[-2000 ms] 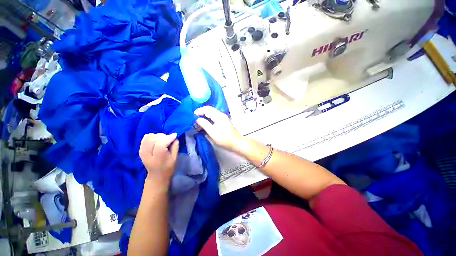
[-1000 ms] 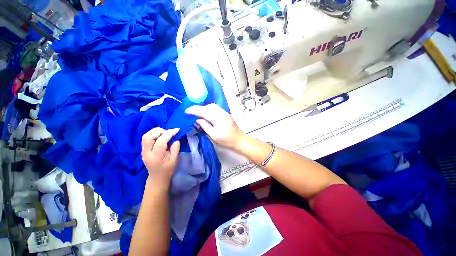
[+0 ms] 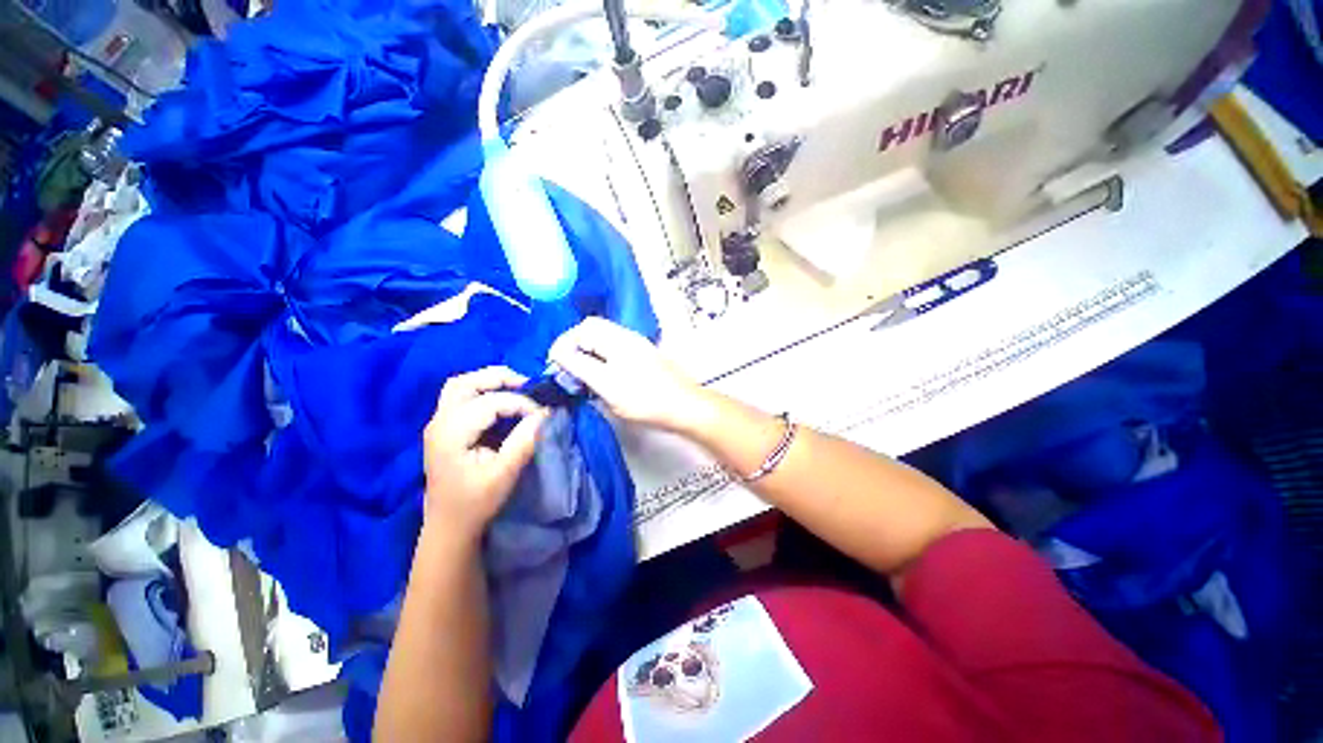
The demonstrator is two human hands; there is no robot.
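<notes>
A royal-blue garment piece (image 3: pixel 605 501) hangs over the table's front edge, left of the sewing machine. A light blue-grey panel (image 3: pixel 530 544) joined to it hangs below my hands. My left hand (image 3: pixel 482 443) pinches the cloth edge between thumb and fingers. My right hand (image 3: pixel 617 375) holds the same edge just to the right, its fingertips close to the left ones. A small dark gap or fold shows between the hands. The needle area (image 3: pixel 707 295) is up and to the right, apart from the held cloth.
A large heap of blue cloth (image 3: pixel 290 276) lies at left. A lit lamp (image 3: pixel 525 225) hangs over it. The cream machine head (image 3: pixel 929 138), thread snips (image 3: pixel 940 295) and yellow strip (image 3: pixel 1258 160) are at right. More blue pieces (image 3: pixel 1117 479) lie below the table at right.
My left fingers have turned and closed in nearer to my right hand, and the cloth edge between them is folded differently. The machine and heap have shifted slightly left in view.
</notes>
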